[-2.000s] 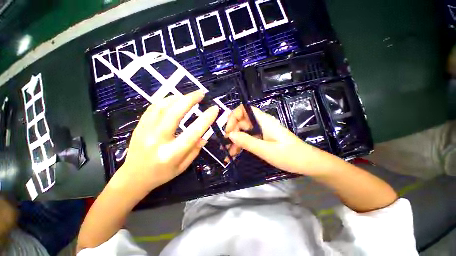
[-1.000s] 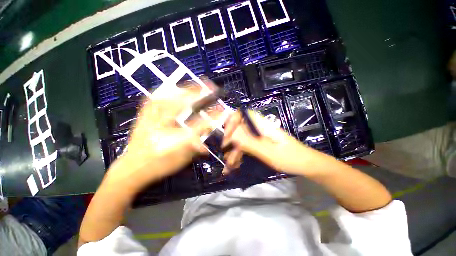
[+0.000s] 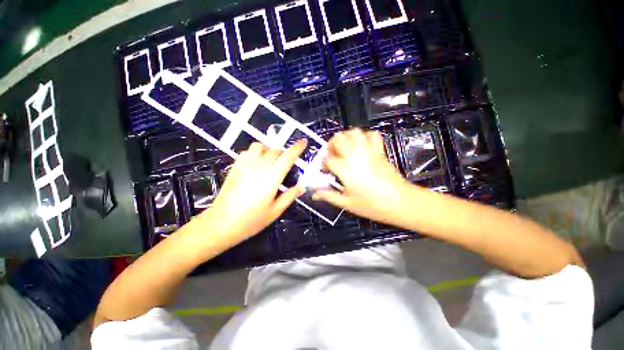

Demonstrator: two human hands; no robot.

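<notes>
A white ladder-like sheet (image 3: 231,124) lies slantwise over the black blister tray (image 3: 479,154), with dark rectangles or open windows between its white lines; I cannot tell which. My left hand (image 3: 256,181) rests on the sheet's lower middle, fingers spread, thumb and index fingertips near its lower right part. My right hand (image 3: 359,171) is over the sheet's lower right end, fingers curled with the thumb below. A small pale shiny patch lies between the two hands. Whether either hand grips something is hidden by the fingers.
Panels with white rectangular outlines (image 3: 295,24) fill the tray's upper row. At left on the green bench (image 3: 547,89) lie another white grid (image 3: 48,150) and a crumpled black scrap (image 3: 100,193). Part of another person's clothing (image 3: 34,307) shows at the lower left.
The dark slim piece seen at my right hand no longer shows. My right hand has turned palm down and my left hand has moved slightly right. The sheet lies flatter.
</notes>
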